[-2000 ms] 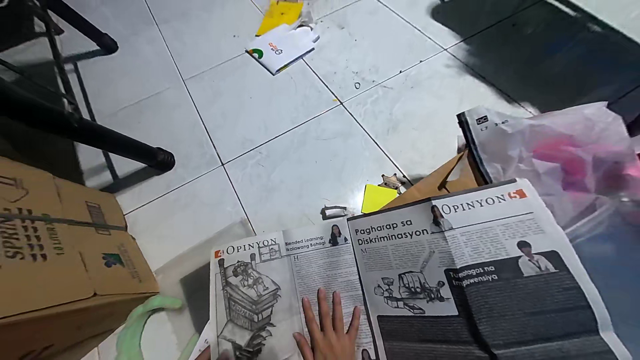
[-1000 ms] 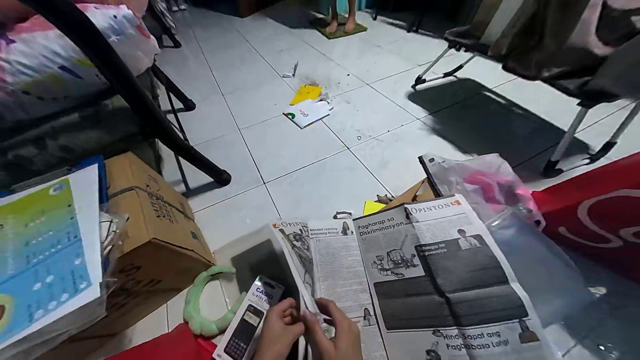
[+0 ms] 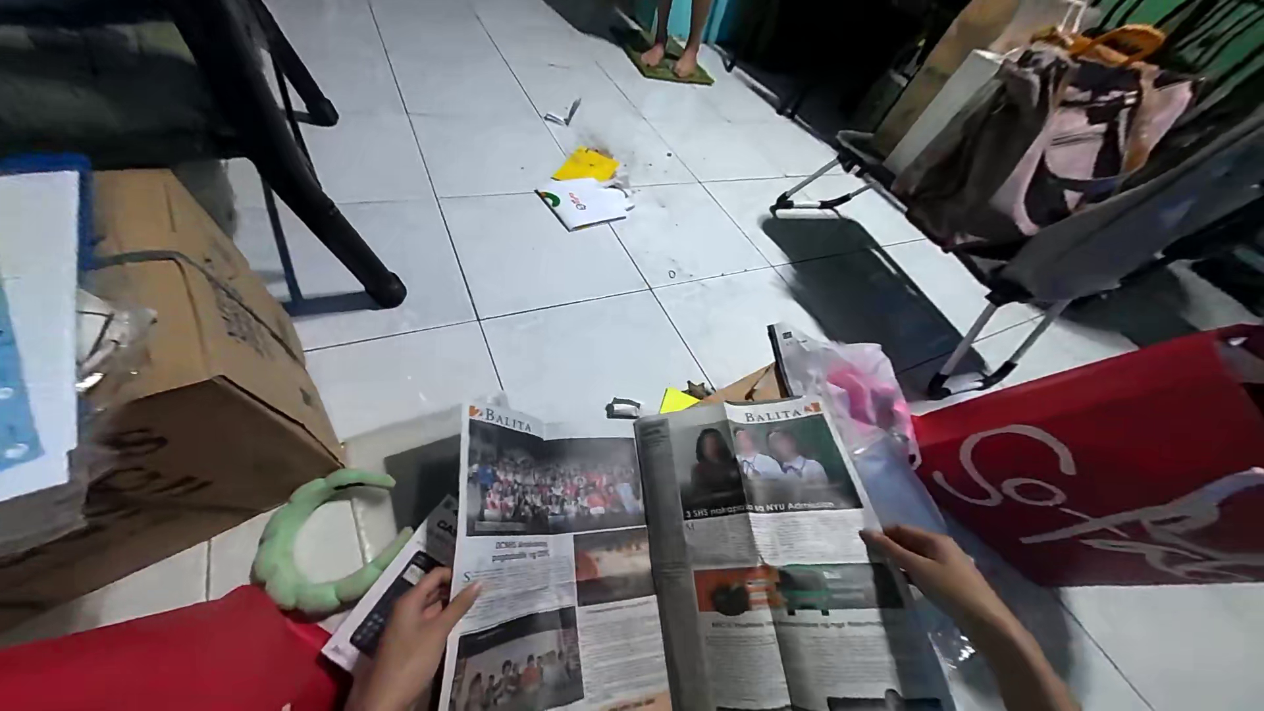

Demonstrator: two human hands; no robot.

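Note:
An unfolded newspaper (image 3: 612, 553) with printed photos and text lies spread at the lower middle of the head view. At its left edge, my left hand (image 3: 420, 612) grips the page between thumb and fingers. My right hand (image 3: 928, 563) pinches the right page's outer edge. A boxed calculator (image 3: 395, 597) is partly covered by my left hand and the paper. Beside that box rests a green plush headband (image 3: 296, 553).
A cardboard box (image 3: 188, 326) and a black-framed chair (image 3: 326, 217) stand left. Right are a red bag (image 3: 1096, 464), a plastic bag (image 3: 859, 390) and a folding chair (image 3: 1037, 237) holding a backpack (image 3: 1096, 128). A white-and-yellow packet (image 3: 583, 202) lies ahead; a person's feet (image 3: 670, 61) show beyond.
The newspaper shows different pages from those in both earlier frames. My hands, together at the paper's lower left one second ago, are now apart at its two sides.

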